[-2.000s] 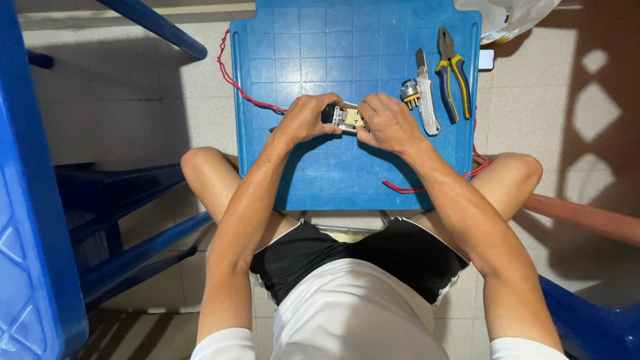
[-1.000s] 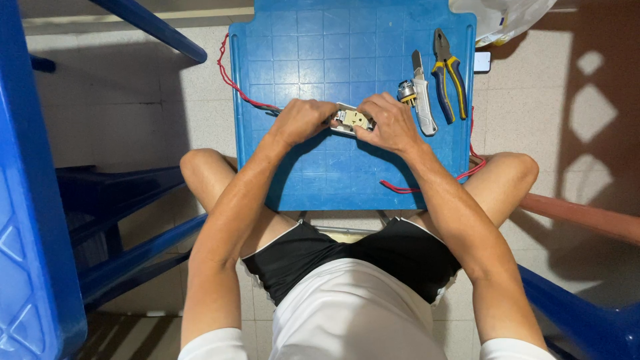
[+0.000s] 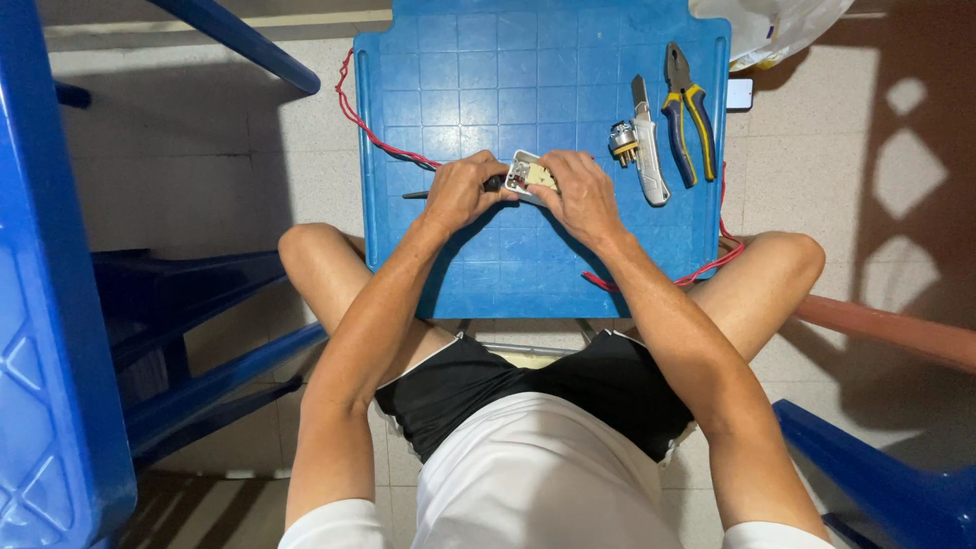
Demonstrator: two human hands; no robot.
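My left hand [image 3: 465, 191] grips the left end of a small white plastic electrical box [image 3: 521, 158], with a dark rounded part between its fingers. My right hand [image 3: 583, 191] holds the box's right side, its fingers over a cream-coloured insert [image 3: 541, 177] with metal terminals beside it. A thin dark pointed tool [image 3: 415, 195] sticks out left of my left hand; its other end is hidden. Twisted red and dark wire [image 3: 381, 145] runs from the left edge of the blue plastic table [image 3: 473, 282] to my left hand. Whether it enters the box is hidden.
Right of my hands lie a metal plug with brass-coloured pins [image 3: 624, 142], a utility knife [image 3: 648, 156] with its blade out, and combination pliers [image 3: 677, 91]. Red wire [image 3: 705, 267] crosses the table's lower right edge. Blue plastic furniture [image 3: 53, 305] stands at the left.
The white box is turned in my fingers, so its inner terminals at the left end show more. Both hands remain on it.
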